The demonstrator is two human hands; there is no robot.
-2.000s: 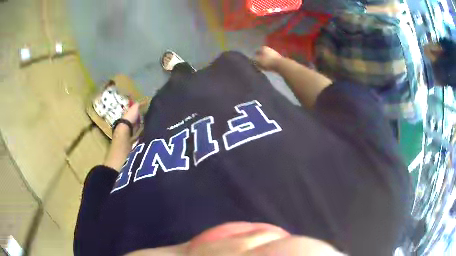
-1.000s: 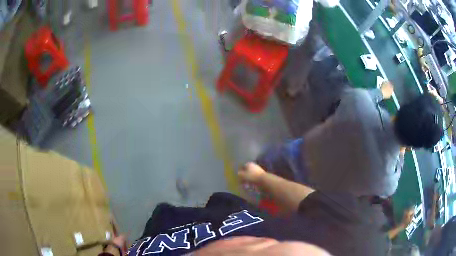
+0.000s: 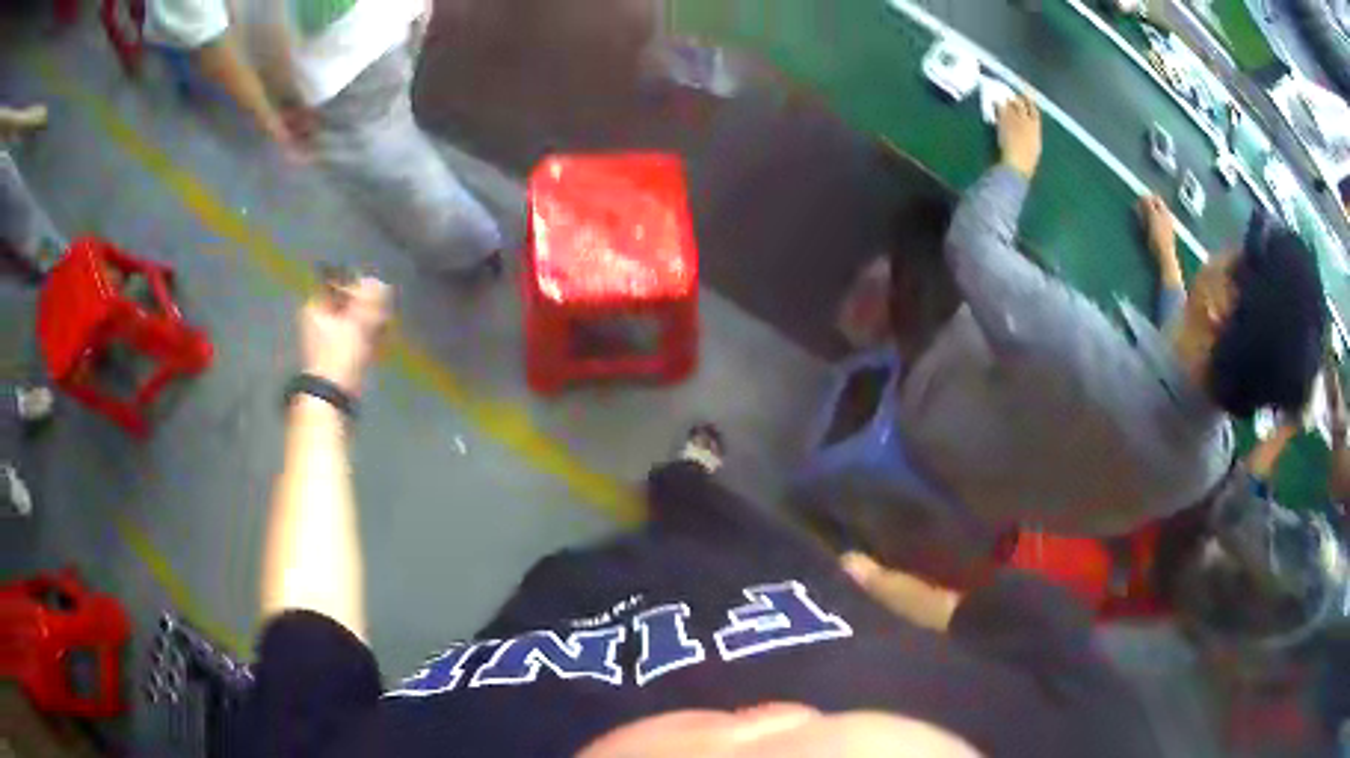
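Observation:
My left hand (image 3: 347,319), with a black band at the wrist, is stretched forward over the grey floor. Its fingers look curled, and something small and dark shows at the fingertips; blur hides whether it is held. My right hand (image 3: 863,570) is low beside my body, small and blurred, near the seated person; its fingers cannot be made out. A red plastic stool (image 3: 612,237) with a square seat stands upright ahead of me. Neither hand touches it.
A person in grey (image 3: 1059,356) sits at the right, reaching over the green bench (image 3: 1088,237) with white housings (image 3: 949,67). Another person (image 3: 370,133) stands ahead left. Red stools (image 3: 116,329) stand left. A yellow line (image 3: 511,425) crosses the floor.
The view has moved along the aisle and turned towards the bench; the cartons have left the picture. My left hand has come up and forward. A red stool now stands centrally ahead.

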